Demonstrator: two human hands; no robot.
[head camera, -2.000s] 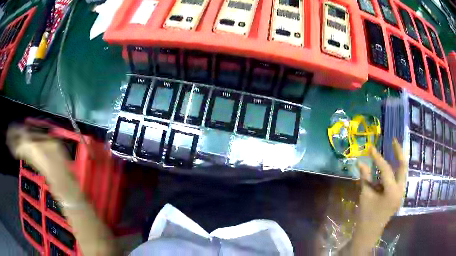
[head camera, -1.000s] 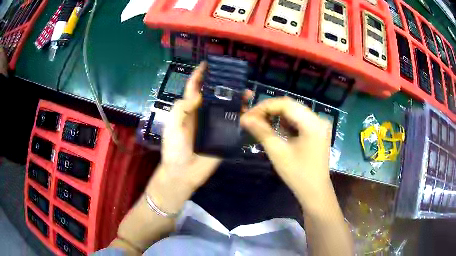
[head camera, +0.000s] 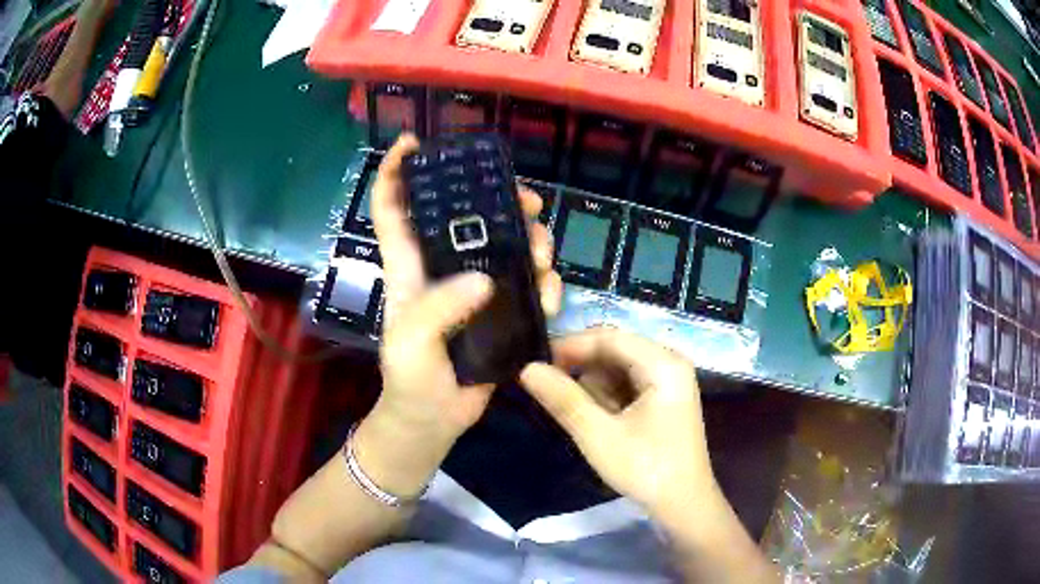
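Observation:
My left hand (head camera: 428, 331) holds a black keypad phone (head camera: 470, 234) upright in front of me, keys at the top and the dark screen end toward me. The left thumb lies on the screen area. My right hand (head camera: 622, 416) touches the phone's lower right corner with thumb and fingertips; whether it holds anything small I cannot tell. Behind the phone lies a clear lens sheet (head camera: 639, 325) with black-framed screen lenses (head camera: 655, 259), partly hidden by the left hand and the phone.
Foam tray with cream phone bodies (head camera: 616, 86) at the back; foam trays of black phones (head camera: 245, 376) lower left. Yellow liner rings (head camera: 861, 306) and stacked lens sheets (head camera: 941, 342) at right. Clear bag of scraps (head camera: 838, 513) below. Cord (head camera: 192, 171), screwdriver (head camera: 145, 74) and another person's arm (head camera: 71, 63) upper left.
The left hand first swung in from the left and the right hand from the right, and the phone came into the left hand. Since then the right hand moved down to the phone's lower corner.

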